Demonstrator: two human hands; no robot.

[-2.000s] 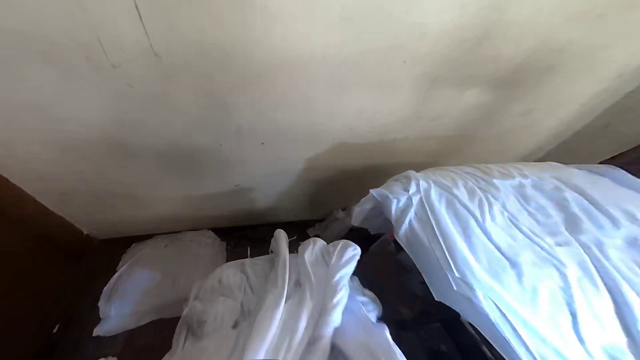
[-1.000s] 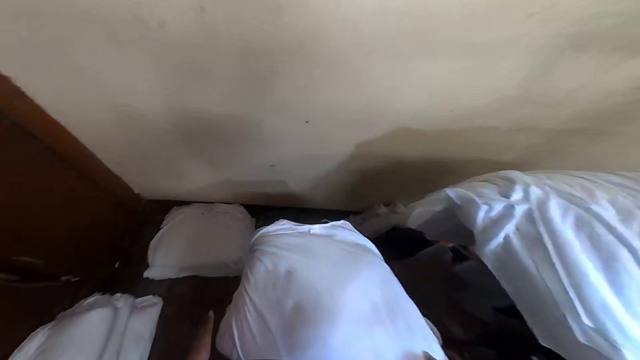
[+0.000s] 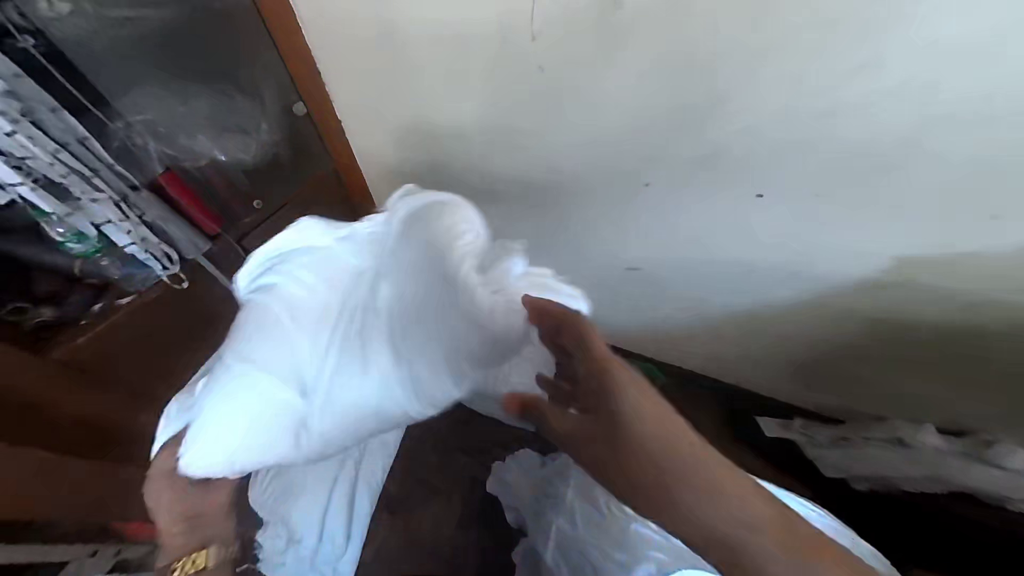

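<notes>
A bundle of white cloth (image 3: 336, 328) is raised at the centre left, bunched and folded over at its top. My left hand (image 3: 192, 496), with a gold-coloured watch or bracelet at the wrist, is under its lower left edge; its fingers are hidden by the cloth. At the bundle's right side is my right hand (image 3: 564, 368), fingers spread and slightly curled, with nothing seen between them. Below the bundle hangs or lies more white cloth (image 3: 320, 504). A translucent plastic bag (image 3: 584, 512) lies beneath my right forearm.
A pale, stained wall (image 3: 680, 144) rises behind. At the left stands a wooden cabinet (image 3: 312, 96) with a glass-like panel, beside hanging white strips (image 3: 80, 160) and a red object (image 3: 188, 202). Crumpled whitish material (image 3: 904, 456) lies along the wall at the right.
The view has swung left. Both hands are now in view, where only a finger showed a second ago. White cloth is now lifted up in front of the cabinet and wall.
</notes>
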